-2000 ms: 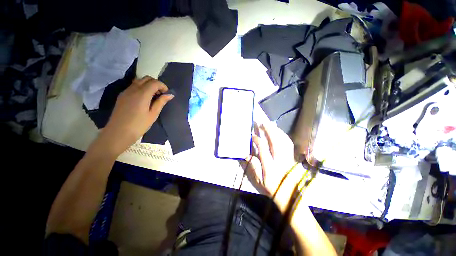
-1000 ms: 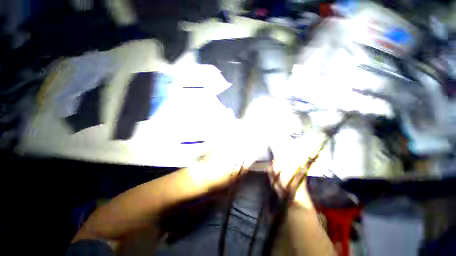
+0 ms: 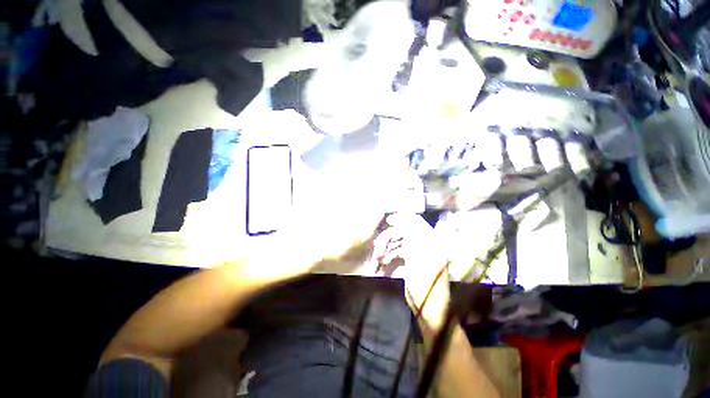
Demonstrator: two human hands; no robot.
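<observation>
My left hand [image 3: 362,242] and my right hand [image 3: 412,241] are close together at the front of the sewing machine [image 3: 467,175], near the table's front edge. Strong glare washes out both hands, so their fingers and anything between them cannot be made out. The smartphone [image 3: 269,189] lies flat with a bright screen, left of my hands. A dark cut piece [image 3: 184,180] lies left of it, beside a blue patterned piece [image 3: 223,154]. A white crumpled piece [image 3: 113,148] partly covers another dark piece [image 3: 123,186] at the far left.
Dark fabric [image 3: 233,82] hangs over the back of the table. A control panel [image 3: 541,23] with red buttons stands at the back right. Black-handled scissors [image 3: 620,227] lie at the right end. A red stool [image 3: 545,359] and a pale bin [image 3: 634,365] are below. Blurred cords cross near the camera.
My left hand has left the dark cut piece and moved right, beside my right hand. My right hand has moved away from the phone to the machine. The view has shifted right.
</observation>
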